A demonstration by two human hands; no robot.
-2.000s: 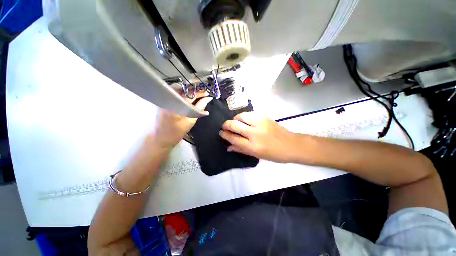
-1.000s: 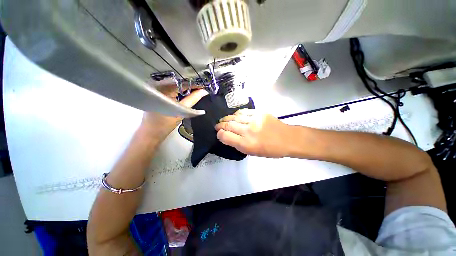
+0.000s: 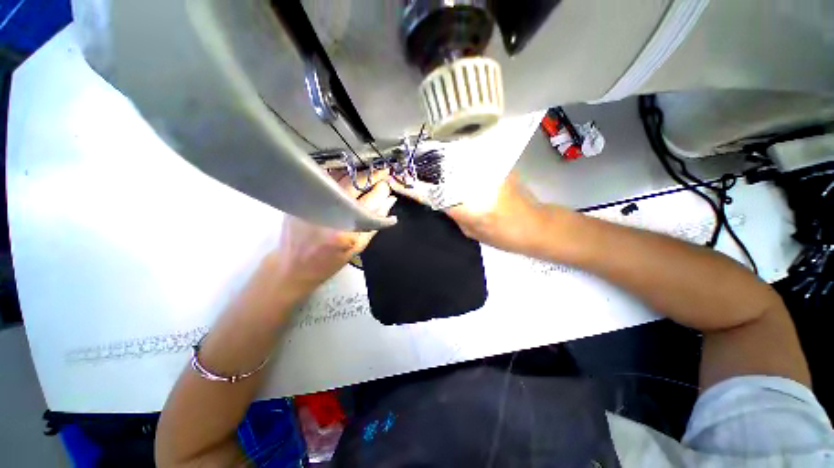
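The black fabric panel (image 3: 426, 265) lies flat with its rounded corners toward me; its far end is near the presser foot and needle (image 3: 404, 164). My left hand (image 3: 322, 239) is at the panel's left far edge, its fingers partly hidden by the machine head. My right hand (image 3: 494, 215) is at the panel's right far edge, its fingertips close to the needle in bright glare. Both hands hold the panel's far end. No zipper teeth can be made out.
The off-white sewing machine head (image 3: 229, 101) with a cream ribbed dial (image 3: 463, 96) hangs over the work. Red-handled snips (image 3: 561, 135) lie on the grey bed at right. Black cords (image 3: 681, 164) hang farther right, near a black heap with silvery ends (image 3: 812, 247). The white table (image 3: 119, 228) carries ruler markings.
My right hand has moved from the panel's middle up toward the needle. The panel's near end, folded to a point a second ago, now lies flat. The camera view has shifted slightly.
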